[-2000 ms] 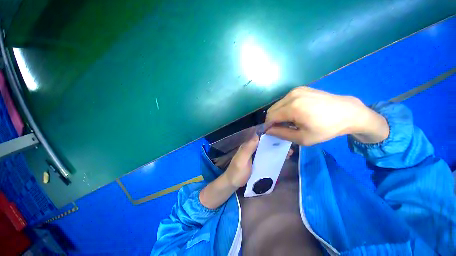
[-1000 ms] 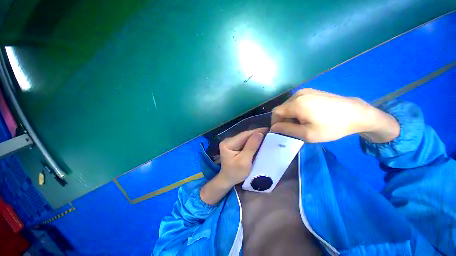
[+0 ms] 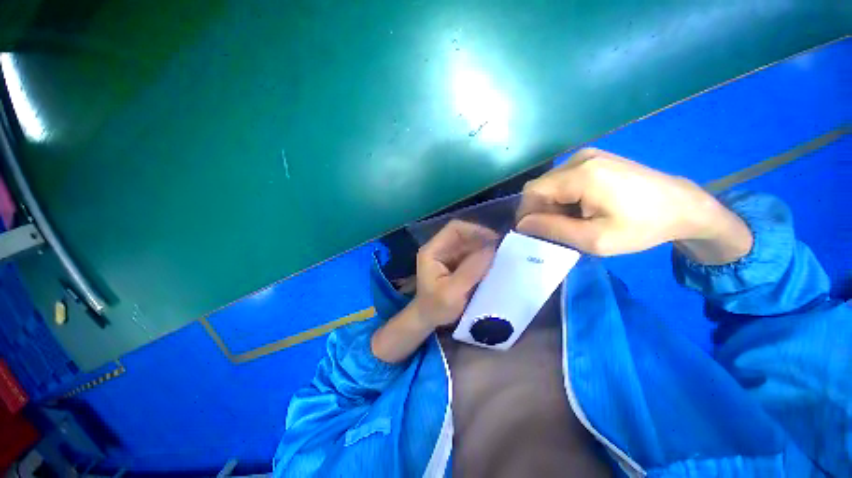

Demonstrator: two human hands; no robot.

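A white smartphone (image 3: 523,289) is tilted in front of my jacket, with its round black camera area at the lower end and a small dark logo near the upper end. My left hand (image 3: 448,280) is bare and grips the phone's left edge, thumb along the side. My right hand (image 3: 621,205) is bare, with its fingertips pinched at the phone's upper end. A see-through film (image 3: 476,212) shows behind and above the fingers. Whether the right fingertips hold the film or the phone's edge is hidden.
The green belt (image 3: 215,187) spans the area beyond my hands, its edge running diagonally. A curved metal rail (image 3: 49,229) crosses its left end, near a small yellowish piece (image 3: 61,312). Blue floor with yellow lines and a red object (image 3: 17,420) show at lower left.
The phone has moved slightly up and right and turned a little. Both hands have shifted slightly with it and stay at the phone. The belt and rail appear shifted slightly left in view.
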